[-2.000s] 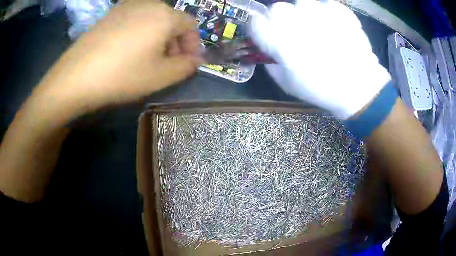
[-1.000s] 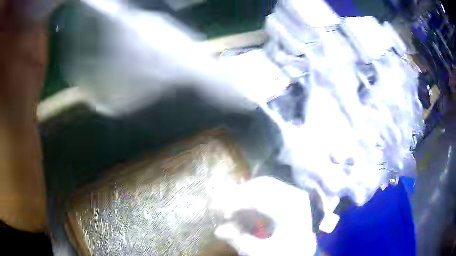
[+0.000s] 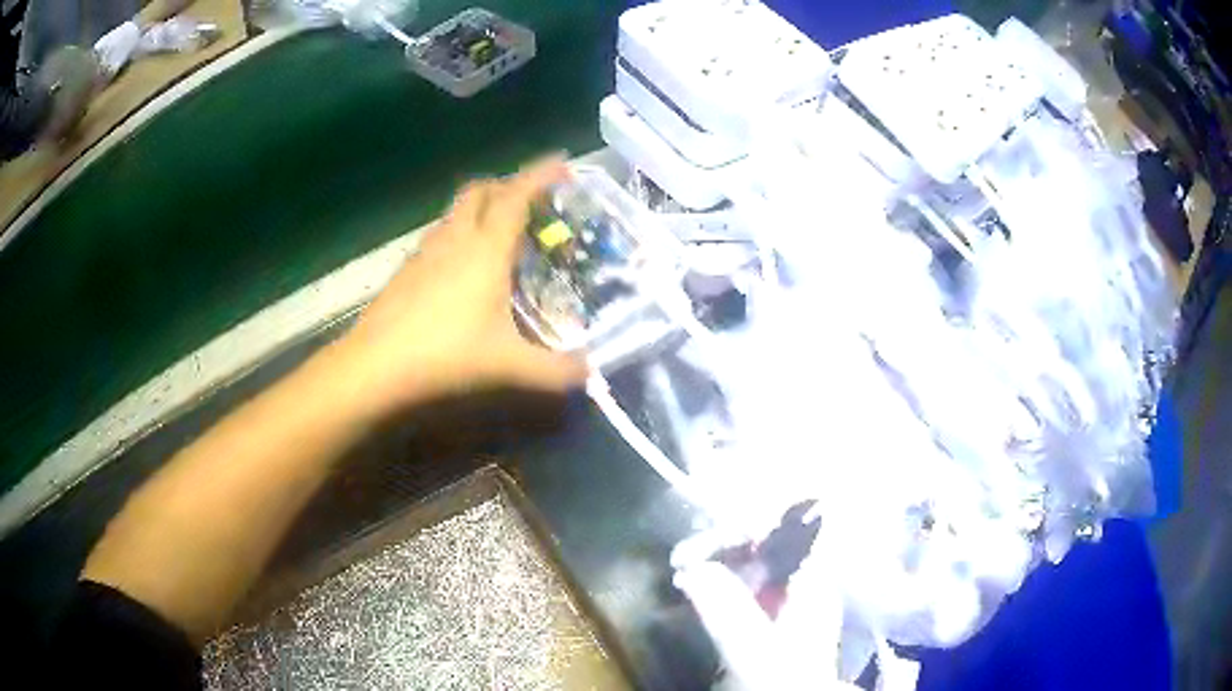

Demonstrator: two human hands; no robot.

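My bare left hand [image 3: 466, 290] grips an open socket unit [image 3: 584, 263] by its near side, above the bench beside the stacked units. A yellow block and other board parts show inside the unit, and a white cable [image 3: 635, 429] runs down from it. My right hand [image 3: 763, 601], in a white glove, is at the lower middle, overexposed and partly merged with the bright bags. A small red patch shows between its fingers, like the cutter handles, but the tool's shape is not clear. The shallow cardboard box [image 3: 520, 520] of silver slivers lies at the bottom left.
Stacked white socket units [image 3: 716, 68] and crinkly clear bags [image 3: 986, 405] fill the right side. A blue bin [image 3: 1081, 614] shows below them. Another open unit [image 3: 473, 51] lies on the green belt [image 3: 270, 162], behind its pale rail [image 3: 203, 362]. A blurred person's hand [image 3: 61, 88] shows at top left.
The view has swung from the bench and box towards the stacked units and belt. My left hand now holds an open unit near the stack. My gloved right hand is now at the lower middle.
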